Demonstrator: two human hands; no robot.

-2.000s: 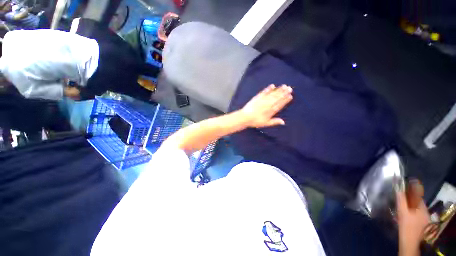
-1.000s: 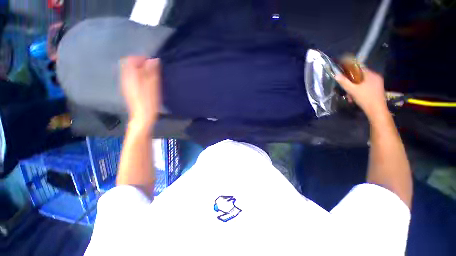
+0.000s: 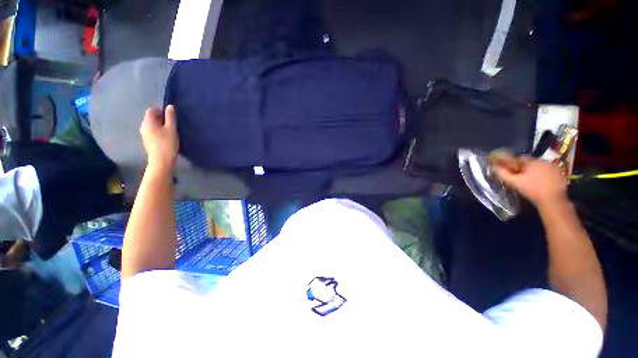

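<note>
The navy garment (image 3: 308,115) lies over the grey padded board (image 3: 129,105), whose rounded left end is bare. My left hand (image 3: 160,136) is at the garment's left edge, fingers and thumb closed around that edge. My right hand (image 3: 535,178) holds the steam iron (image 3: 486,183) by its handle. The iron is right of the garment, near the front edge of the table, with its silver body tilted. My fingers hide most of the handle.
A white strip (image 3: 194,28) and a narrower strip (image 3: 499,35) lie on the black table (image 3: 413,35). A dark mesh-like piece (image 3: 462,126) and a white card (image 3: 557,126) are at the right. Blue baskets (image 3: 217,255) stand below left, with a person's white sleeve (image 3: 19,203) beyond.
My left hand has moved from the bare board to the garment's left edge. The garment's left edge now lies further left. The iron has moved off the garment, right and towards me.
</note>
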